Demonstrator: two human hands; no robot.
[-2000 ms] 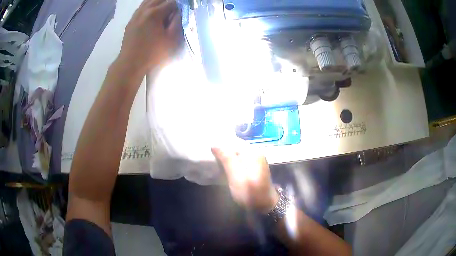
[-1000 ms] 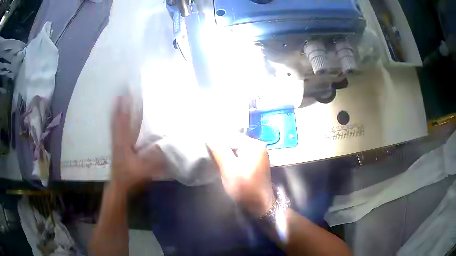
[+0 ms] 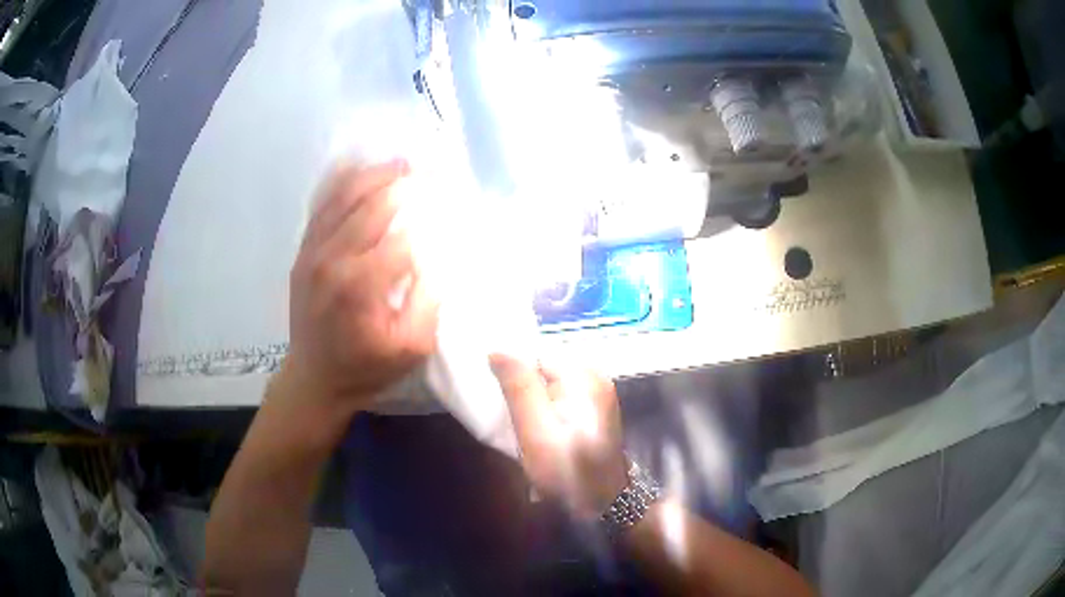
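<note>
A white fabric piece (image 3: 470, 379) lies left of the needle area, mostly washed out by lamp glare, its lower edge over the table's front edge. My left hand (image 3: 364, 286) is on the fabric's left part, fingers bent; its fingertips fade into the glare. My right hand (image 3: 566, 422) pinches the fabric's front edge with thumb and fingers, just in front of the blue plate (image 3: 654, 286). The blue sewing machine head (image 3: 724, 41) stands above. The presser foot and needle are hidden in the glare.
Ribbed tension dials (image 3: 738, 114) are on the head. A crumpled white cloth bundle (image 3: 96, 152) with pinkish parts lies at left. An accessory tray (image 3: 952, 111) is right of the head. Long white strips (image 3: 899, 437) lie below at right. More cloth (image 3: 111, 536) hangs below left.
My left hand went from the upper table beside the head down to the fabric's front left, then up and inward onto the fabric. My right hand stays near the front edge; the fabric there has shifted.
</note>
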